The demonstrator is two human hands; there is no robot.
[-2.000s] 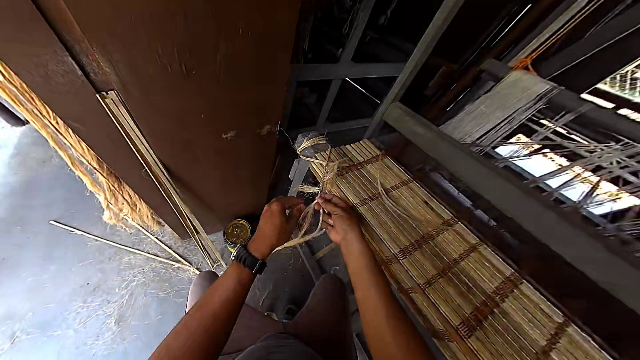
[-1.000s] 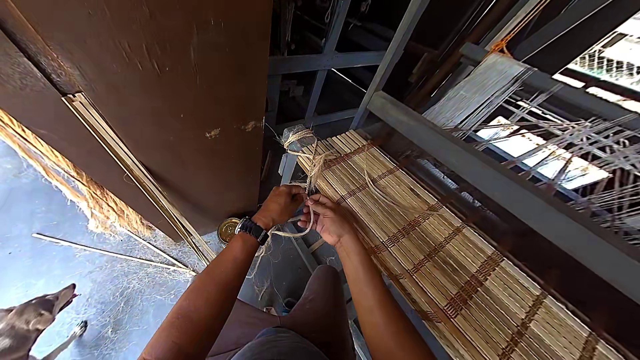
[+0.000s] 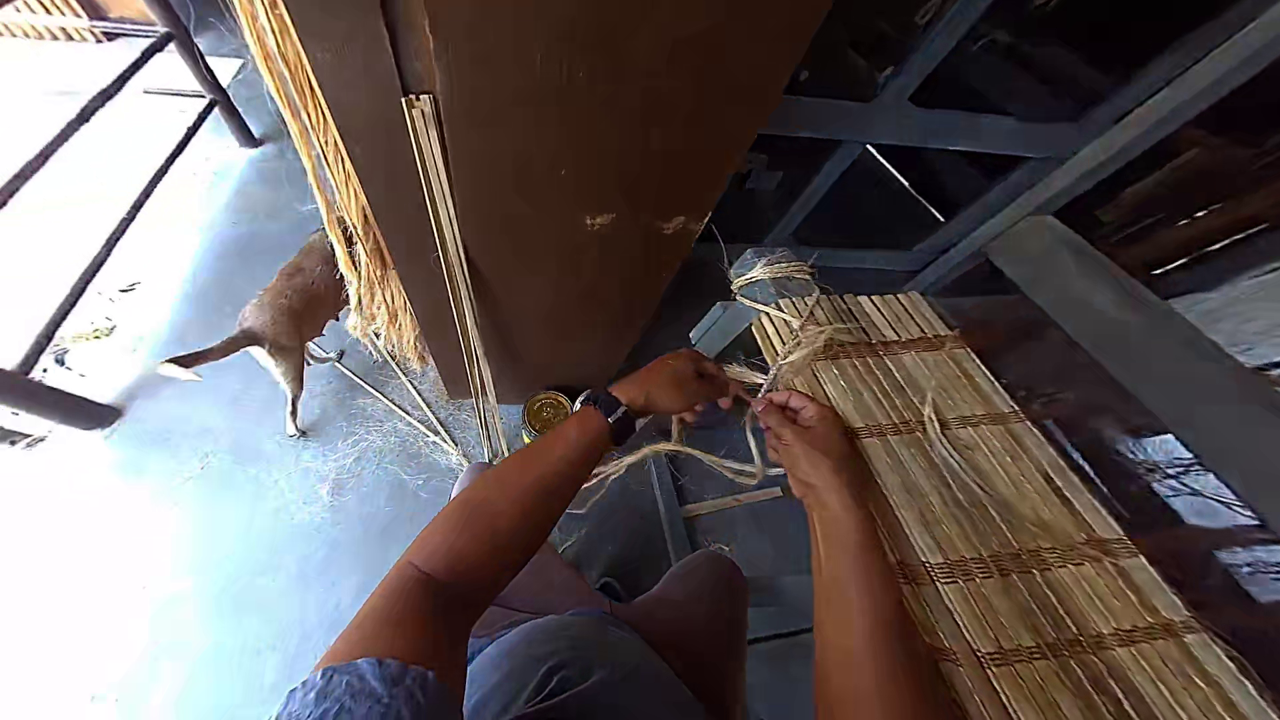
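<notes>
Pale plant-fibre strands [image 3: 690,452] hang in a loose loop between and below my hands. My left hand [image 3: 680,385], with a dark watch on its wrist, pinches strands near the left edge of a woven slat mat [image 3: 1000,510]. Close beside it, my right hand [image 3: 805,435] grips the fibres between thumb and fingers. The mat is made of tan slats bound by brown woven bands, and a few loose fibres lie on it. Just above my hands, frayed fibre runs up to cord wound around a beam end [image 3: 775,275] at the mat's top corner.
A brown wooden panel [image 3: 600,150] stands ahead, with thin strips [image 3: 450,260] leaning on it and a fibre bundle [image 3: 340,180] hanging at its left. A round tin [image 3: 547,411] sits at its foot. A dog [image 3: 295,300] stands on the floor at left. Loom beams [image 3: 1150,300] rise at right.
The view has swung left. The dog, seen only by its head at the lower left a second ago, now stands beside the hanging fibre bundle. My hands remain together at the mat's corner.
</notes>
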